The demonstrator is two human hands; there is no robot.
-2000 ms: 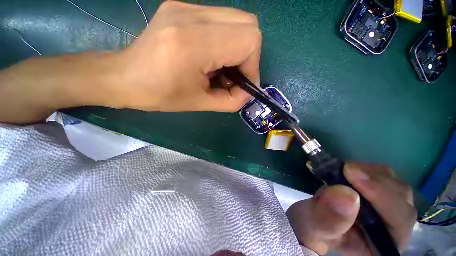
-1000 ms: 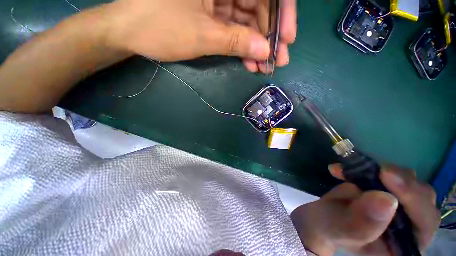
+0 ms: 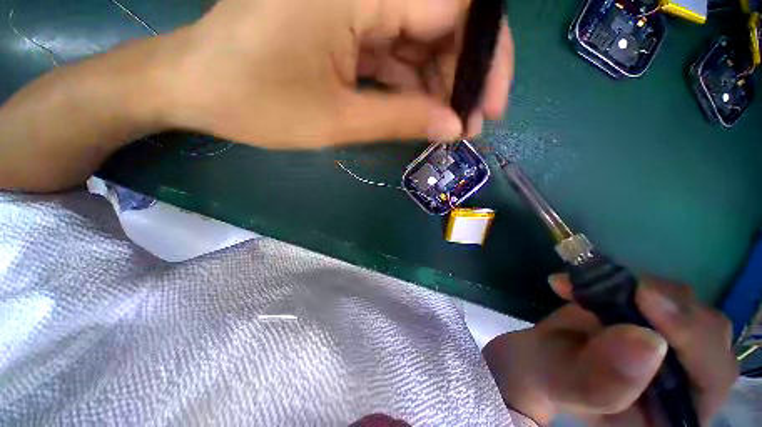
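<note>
The watch case (image 3: 445, 178) lies open side up on the green mat, its circuit board showing. A silver-white battery (image 3: 469, 226) with yellow edges lies just below it. Solder wire (image 3: 361, 178) reaches the case's left edge. My left hand (image 3: 359, 75) holds dark tweezers (image 3: 478, 62) pointing down at the case's upper edge; their tips are hidden or blurred. My right hand (image 3: 610, 359) holds the soldering iron (image 3: 610, 283), its tip just right of the case, not touching it.
Two similar cases lie at the upper right, one nearer (image 3: 618, 37) and one further right (image 3: 725, 83), with yellow-edged batteries. A blue strip (image 3: 748, 288) and thin cables are at the right edge. The smock (image 3: 276, 334) lies below the mat's front edge.
Over two seconds, the iron has drawn back from the case to the right. My left hand swung the tweezers upright, then lowered them to the case's upper edge.
</note>
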